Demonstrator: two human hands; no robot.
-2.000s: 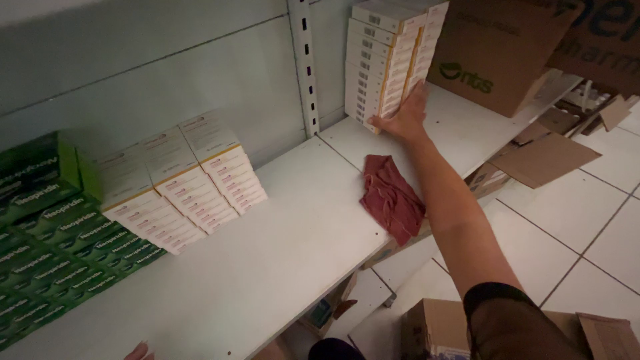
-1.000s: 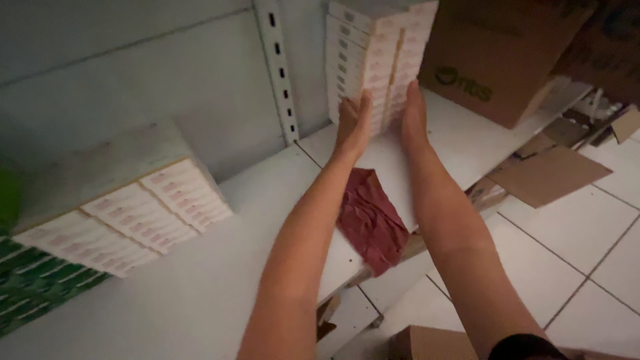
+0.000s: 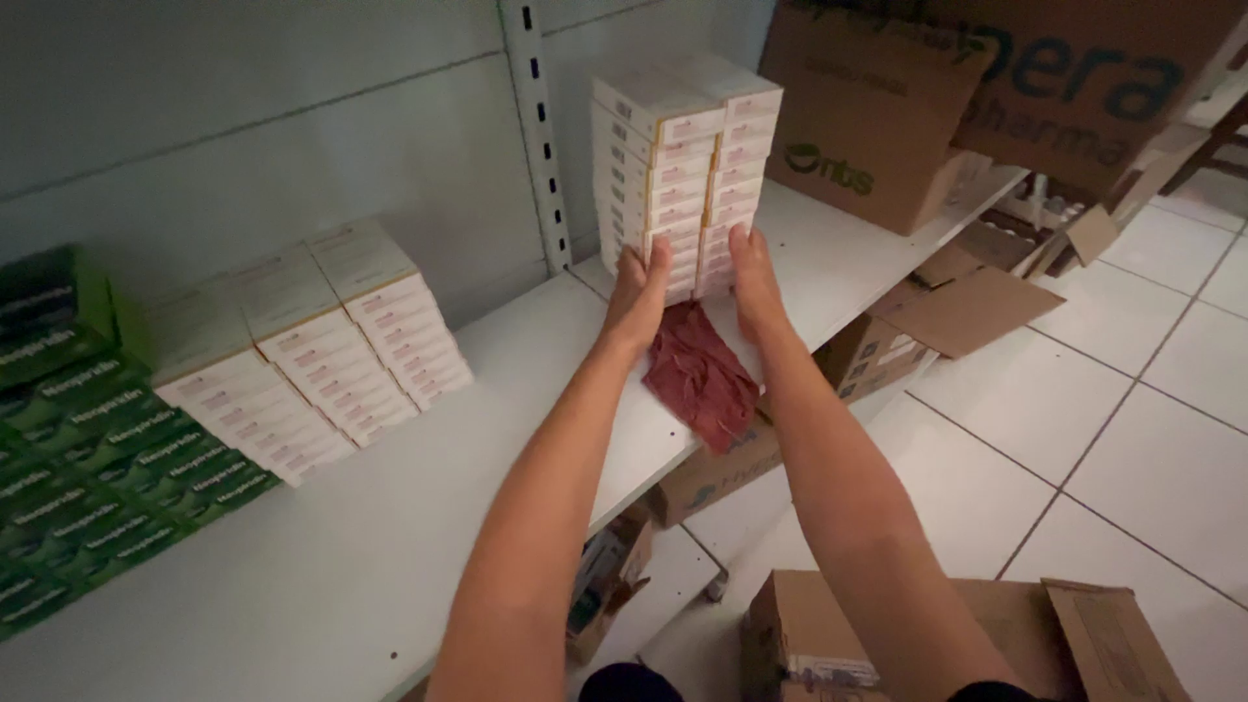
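Observation:
Two side-by-side stacks of small white cartons point(image 3: 687, 175) stand upright on the white metal shelf point(image 3: 507, 390), near the slotted upright. My left hand point(image 3: 639, 297) presses on their lower left side, and my right hand point(image 3: 759, 283) presses on the lower right side, so the stacks are gripped between both palms. Whether their base touches the shelf is hard to tell. A crumpled dark red cloth point(image 3: 702, 375) lies just in front of the stacks, between my forearms, with one end over the shelf's front edge.
More white carton stacks point(image 3: 312, 341) stand at left beside green medicine boxes point(image 3: 97, 448). A brown cardboard box point(image 3: 868, 127) sits on the shelf at right. Open cartons point(image 3: 955, 302) are below the shelf, and another cardboard box point(image 3: 829, 624) is on the tiled floor. A slotted metal upright point(image 3: 541, 136) rises behind.
Two seconds ago only my right hand was at the tall stacks; my left hand has since come up to their left side. The cloth was on the shelf throughout.

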